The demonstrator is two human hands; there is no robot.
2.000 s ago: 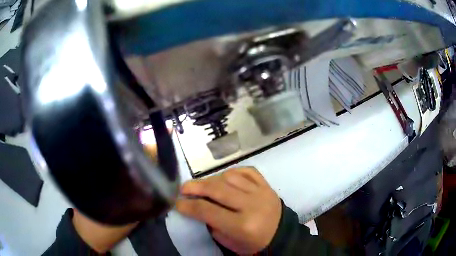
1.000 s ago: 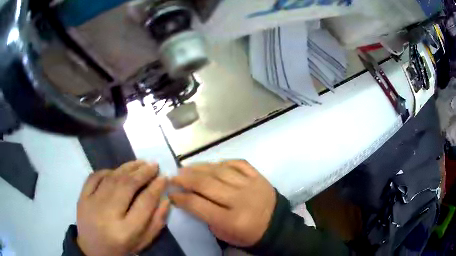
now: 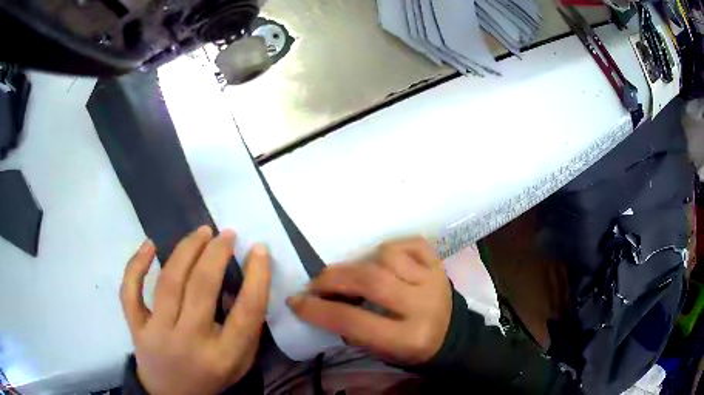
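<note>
A light strip [image 3: 231,193] lies lengthwise on a dark fabric piece [image 3: 145,158], from the needle area [image 3: 245,60] down to my hands. Its rounded lower end shows between them. A dark edge shows along its right side. My left hand [image 3: 201,308] lies flat with fingers spread on the dark piece and the strip's left edge, pressing them to the table. My right hand [image 3: 378,301] is at the strip's lower right edge, thumb and fingers pinching the dark cloth edge there; it is slightly blurred.
A stack of light bands [image 3: 440,31] lies on the metal bed [image 3: 332,77]. Red and black snips [image 3: 606,62] and small dark metal parts [image 3: 658,58] lie at right. Dark pieces [image 3: 19,212] lie at left. A ruler [image 3: 540,181] edges the table; dark cloth [image 3: 610,254] hangs beyond it.
The view has moved so the machine head sits higher in the picture and more of the strip shows. My hands have moved apart, the left spread flat, the right nearer the strip's end.
</note>
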